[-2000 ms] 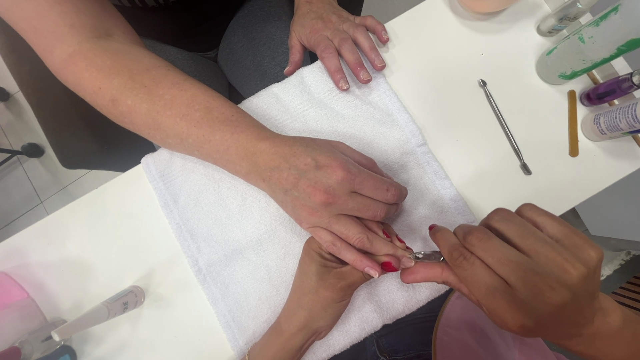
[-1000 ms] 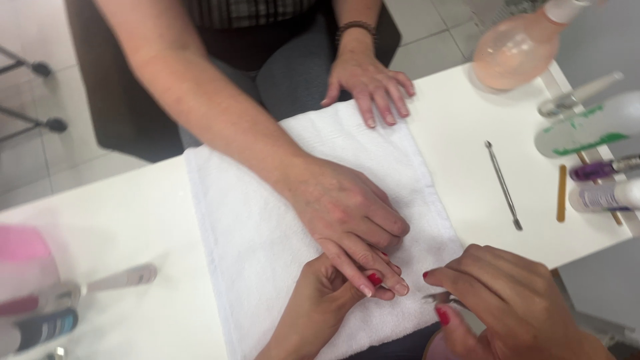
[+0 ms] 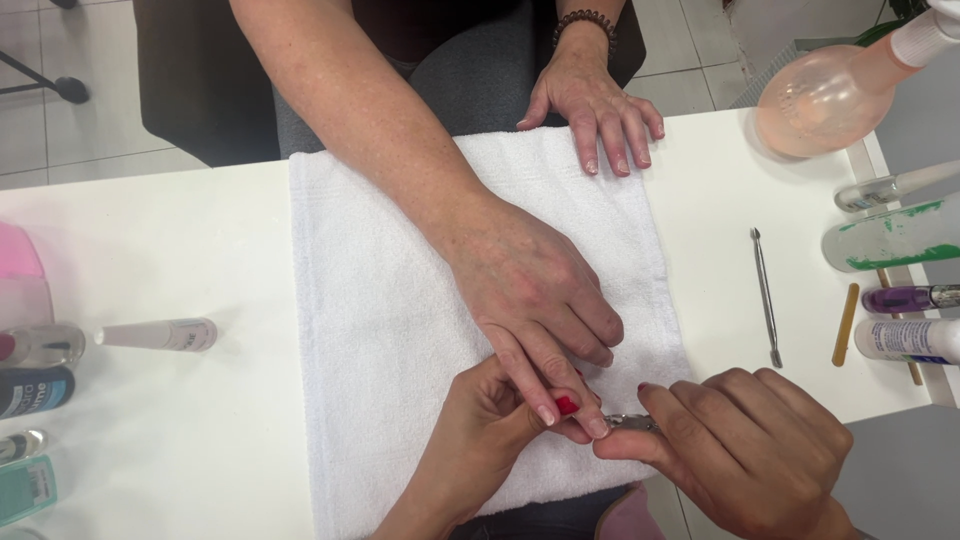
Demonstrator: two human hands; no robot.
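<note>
My left hand [image 3: 487,427], with red nails, grips a finger of the other person's hand [image 3: 532,277], which reaches across a white towel [image 3: 375,315]. My right hand [image 3: 742,442] holds metal cuticle nippers [image 3: 631,422], their tips at the nail of that same finger; most of the handles are hidden in my palm. The person's other hand [image 3: 600,112] lies flat on the towel's far edge. To the right of the towel are a double-ended metal cuticle pusher [image 3: 766,300] and a tan nail file [image 3: 845,325].
Along the right edge of the white table [image 3: 180,450] stand or lie a peach pump bottle [image 3: 825,101], a green-marked clear bottle [image 3: 900,236], a purple polish bottle [image 3: 900,300] and a white bottle [image 3: 904,339]. At left lie a pale polish bottle [image 3: 161,334] and several other bottles.
One second ago the nippers were apart from the person's fingers; now my right hand has brought them to the fingertip. My left hand still holds the person's finger.
</note>
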